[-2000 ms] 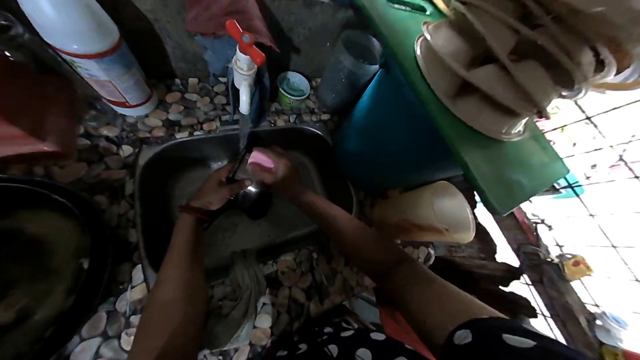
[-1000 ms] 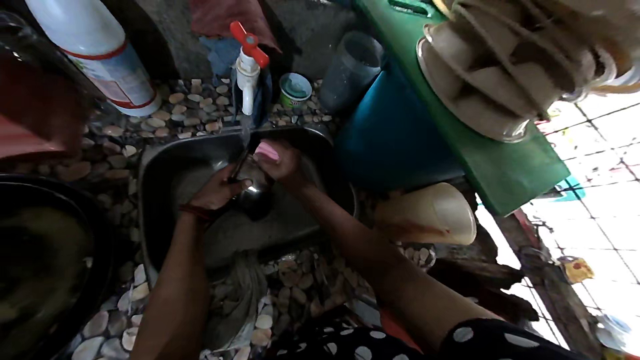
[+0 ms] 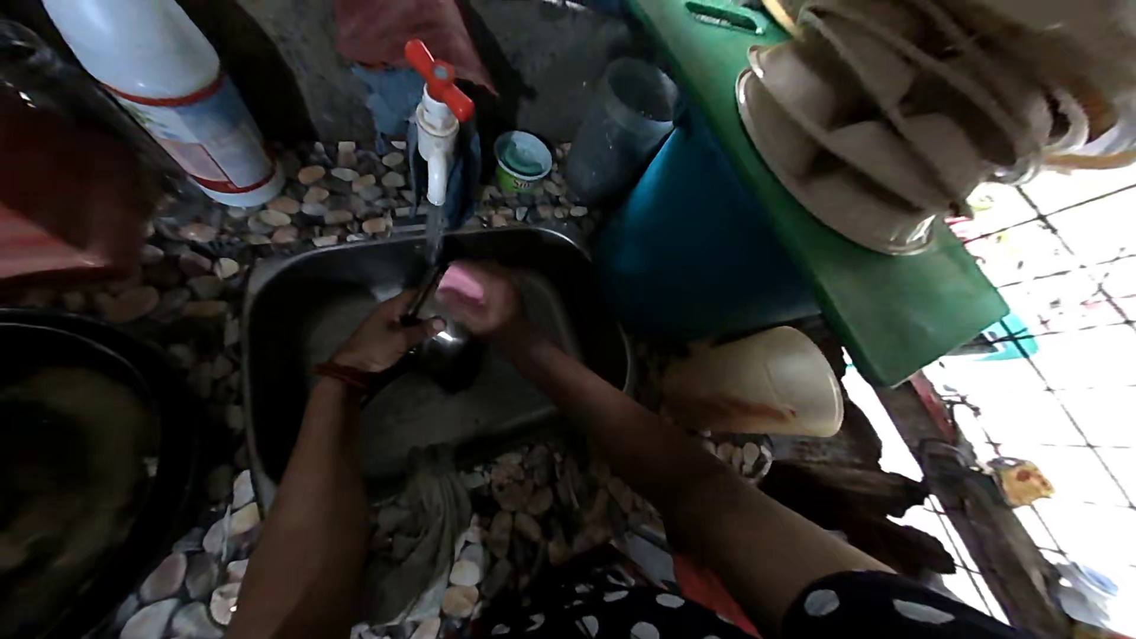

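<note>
My left hand (image 3: 377,337) grips a metal ladle (image 3: 441,344) with a dark handle, whose rounded bowl hangs over the sink. In my right hand (image 3: 488,306) is a pink sponge or bar (image 3: 463,284), held against or close to the ladle's handle. Both hands are inside the stainless steel sink (image 3: 497,435), under the white plastic tap (image 3: 437,146) with a red handle. Water (image 3: 434,232) runs from the spout by the upper end of the handle.
A white bottle (image 3: 186,98) and a small tub (image 3: 521,162) stand behind the sink. A black basin (image 3: 169,426) is at left, a grey cloth (image 3: 426,532) on the front edge. At right are a blue container (image 3: 701,240), a green board (image 3: 896,311) and a cream plastic container (image 3: 763,386).
My right hand with the pink object has shifted slightly along the ladle's handle. My left hand keeps its hold on the ladle, and the tap still runs.
</note>
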